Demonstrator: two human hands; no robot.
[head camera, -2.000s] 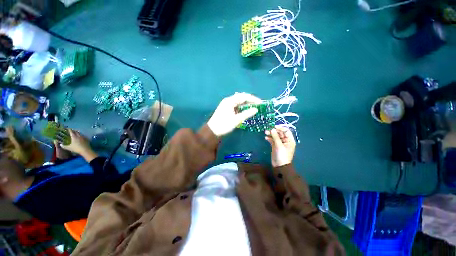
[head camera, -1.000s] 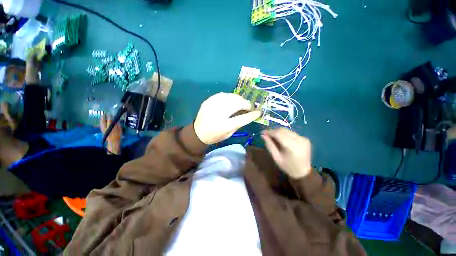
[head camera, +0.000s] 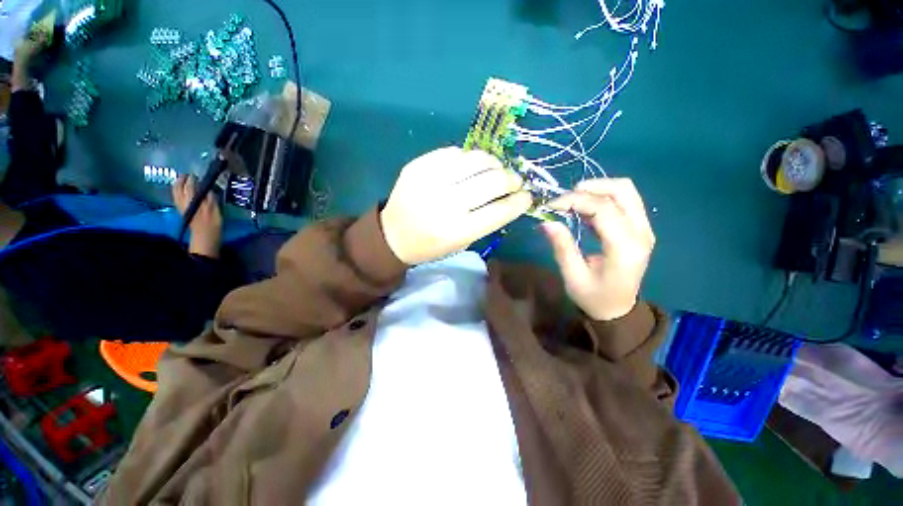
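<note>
A yellow-green circuit board panel (head camera: 492, 117) with white leads (head camera: 584, 107) off its right side is in front of me above the green bench. My left hand (head camera: 457, 206) is closed on its lower part and covers much of it. My right hand (head camera: 606, 242) has thumb and fingers at the panel's lower right end, by the lead roots; whether it pinches a lead is too small to tell. The blue-handled cutters (head camera: 492, 244) lie mostly hidden beside my left hand. More white leads (head camera: 634, 14) show at the top edge, their panels out of view.
Black soldering station (head camera: 265, 168) with a cord at left, near a neighbour's hand (head camera: 200, 214). Loose small green boards (head camera: 203, 69) lie beyond it. Solder wire reel (head camera: 795, 165) and black equipment (head camera: 827, 232) stand at right. A blue plastic basket (head camera: 731, 378) is below the bench edge.
The panel has turned from its green soldered face to its yellow face. My right hand left it, then came back to its lower right end. The view has shifted, moving the bench items upward.
</note>
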